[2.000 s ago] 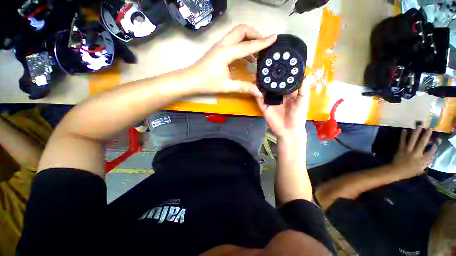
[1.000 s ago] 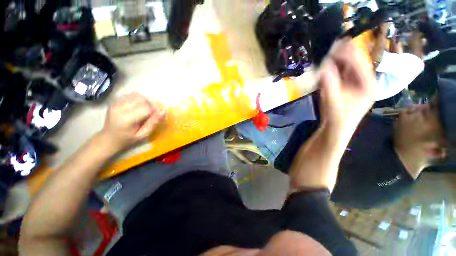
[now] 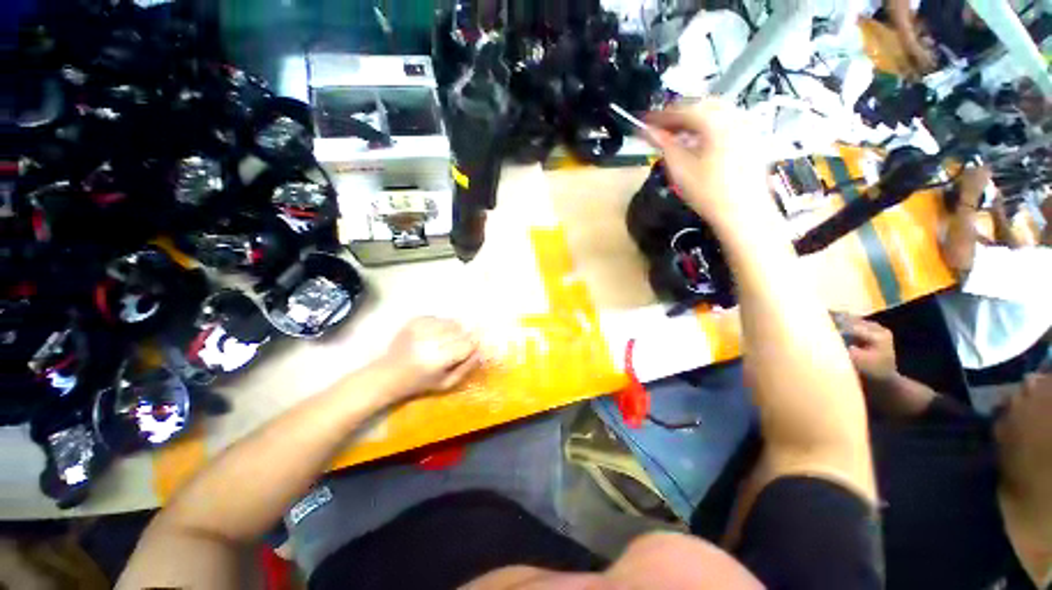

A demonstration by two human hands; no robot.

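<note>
My left hand rests on the taped front of the bench with its fingers curled in; nothing shows in it. My right hand is stretched out over the back right of the bench. Its fingertips pinch a thin pale stick-like piece that I cannot identify. Below it stands a small group of black part-built units, partly hidden by my right forearm. The unit with the ring of pale dots is not seen in my hands.
Crowded black units fill the left. A pale grey screw feeder and black upright screwdriver stand mid-bench. A red air gun hangs at the front edge. White parts lie at the rear right. Another person's hand is at right.
The black ring-dotted unit has left my hands. My left hand has moved left and curled up on the bench. My right hand has reached out to the back right. The view has shifted.
</note>
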